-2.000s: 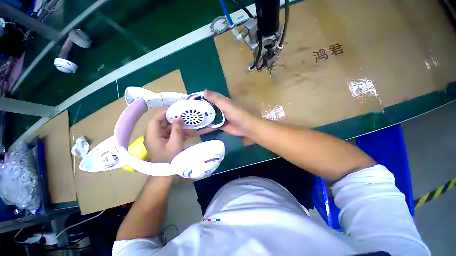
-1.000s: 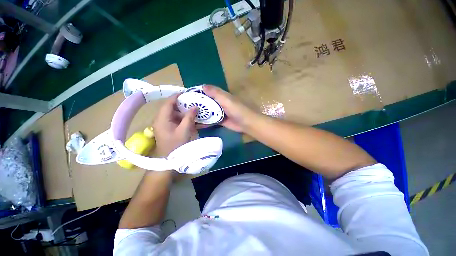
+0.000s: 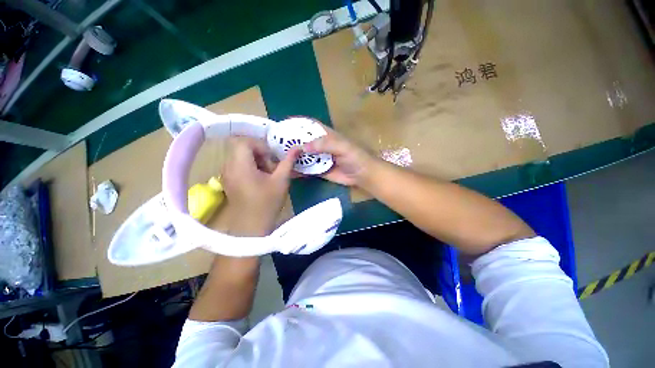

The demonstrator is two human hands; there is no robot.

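A white cat-ear headset (image 3: pixel 240 245) with pink inner padding (image 3: pixel 182 164) is held above the bench. Its far ear cup shows a white speaker cover plate (image 3: pixel 300 146) with dark slots, which looks seated in the cup. My left hand (image 3: pixel 257 176) reaches through the headband, with its thumb on the plate. My right hand (image 3: pixel 343 159) grips the cup from its right side; some fingers are hidden behind it. The near ear cup (image 3: pixel 313 228) hangs free toward my body.
A yellow bottle (image 3: pixel 206 199) lies behind the headband. A black hanging screwdriver (image 3: pixel 403 36) with a metal nose stands over the cardboard (image 3: pixel 467 108). A crumpled tissue (image 3: pixel 105 197) lies left. Another headset (image 3: pixel 87 57) is on the green conveyor beyond the pale rail (image 3: pixel 215 75).
The cover plate, earlier tilted off the open cup, now sits against it. The headset has turned, its near cup shifting right. My left hand has moved slightly right, thumb still on the plate.
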